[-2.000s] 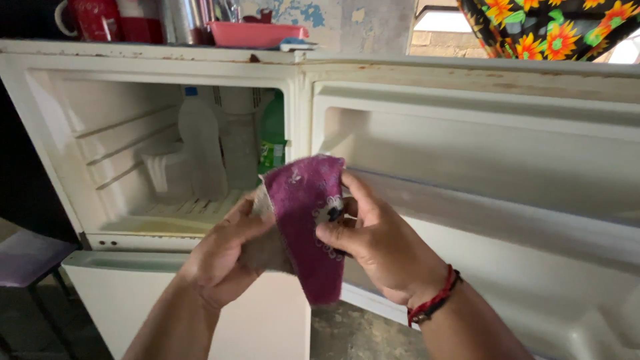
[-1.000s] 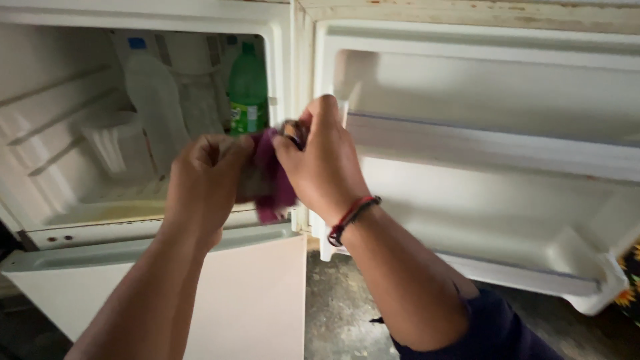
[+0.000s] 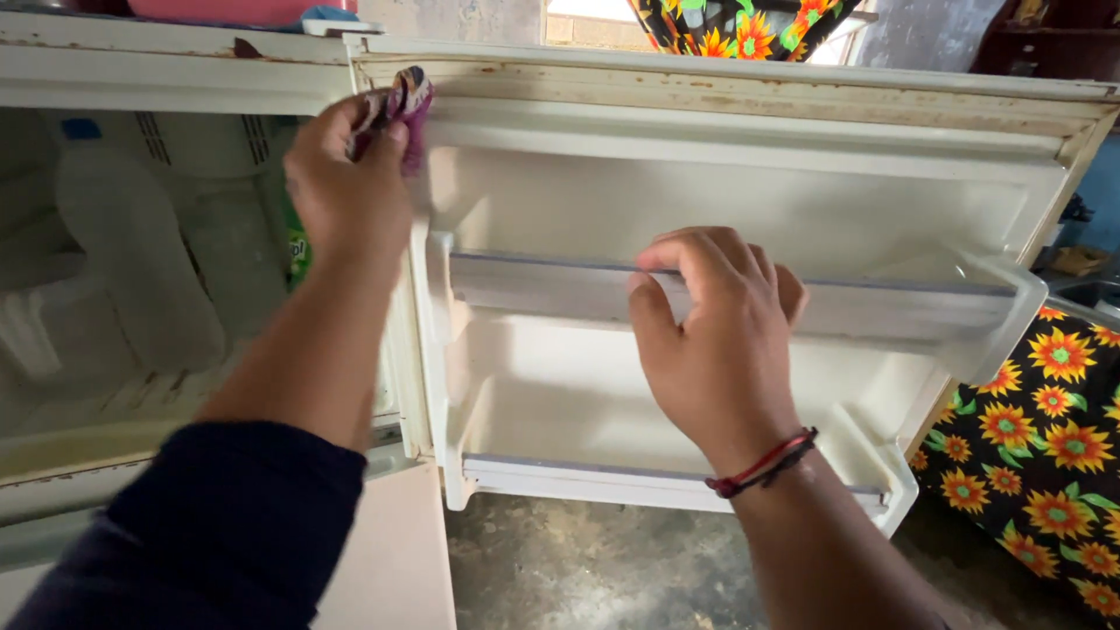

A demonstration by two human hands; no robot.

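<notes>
My left hand [image 3: 354, 166] pinches a bunched purple patterned cloth [image 3: 413, 114] at the upper hinge-side corner of the open freezer door [image 3: 700, 201]. Brown stains mark the door's pale gasket [image 3: 752, 92]. My right hand [image 3: 722, 324], with a red and black cord bracelet [image 3: 761, 464] on the wrist, is held in front of the door's upper shelf rail [image 3: 892, 306]. Its fingers are curled and hold nothing; whether they touch the rail I cannot tell. A lower door shelf rail [image 3: 595, 486] runs beneath it.
Inside the freezer compartment at left stand a clear bottle with a blue cap [image 3: 131, 236] and a green bottle [image 3: 297, 236], partly hidden. A pink container [image 3: 236, 9] sits on top of the refrigerator. Sunflower-print fabric [image 3: 1041, 455] hangs at right, above a grey floor [image 3: 560, 569].
Both hands were on the purple cloth before; now only my left hand holds it, up at the door's corner. My right hand has let go and moved right. The view has turned toward the door.
</notes>
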